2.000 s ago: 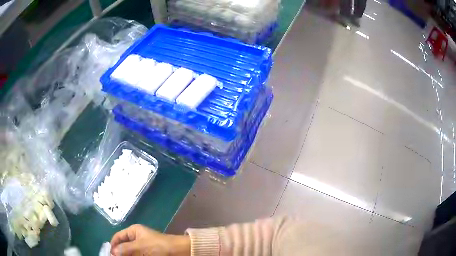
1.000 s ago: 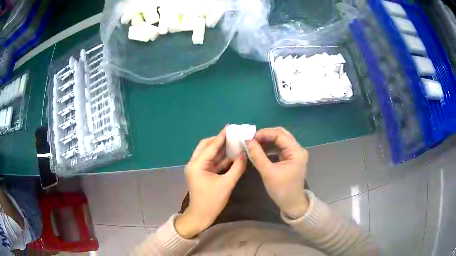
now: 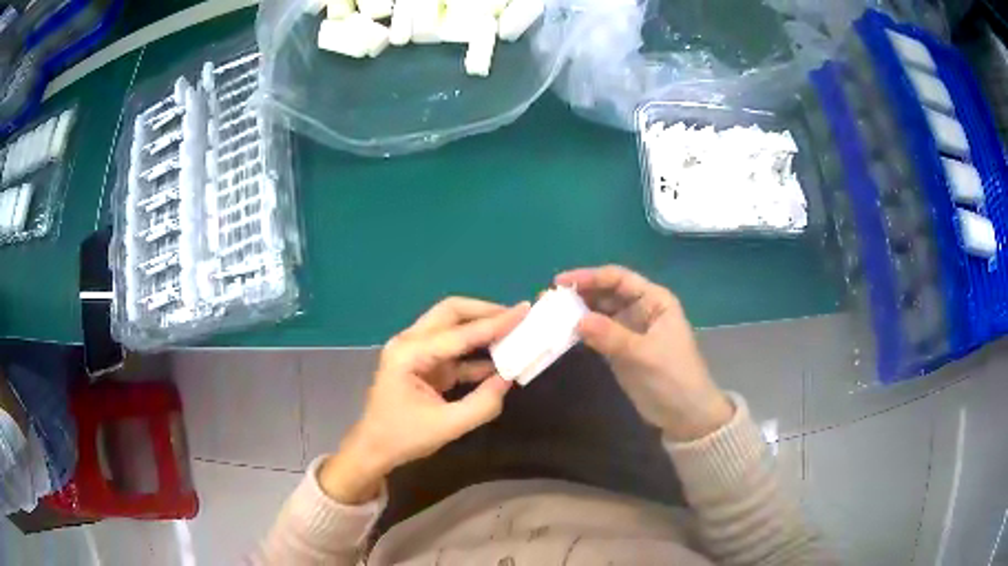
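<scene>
A white housing (image 3: 539,336) is held in the air between my two hands, tilted, just in front of the bench edge. My left hand (image 3: 431,381) grips its lower left end with thumb and fingers. My right hand (image 3: 647,343) pinches its upper right end with fingertips. Both hands are bare. The clear parts box (image 3: 725,177) heaped with small white pieces stands beyond my right hand. The blister tray of stems (image 3: 205,210) lies at the left. I cannot tell whether a small fitting is at the housing's upper end.
The large clear bag (image 3: 387,122) of cream blocks lies at the centre back, with crumpled plastic (image 3: 619,66) beside it. Stacked blue trays (image 3: 928,210) with white units stand at the right. A black phone (image 3: 100,304), a red stool (image 3: 133,448) and part of a person (image 3: 33,437) are at the left.
The view has swung from the right-hand trays to the bench. Over the last second the housing has tilted to the right between both hands, and my right fingers now hold its upper end.
</scene>
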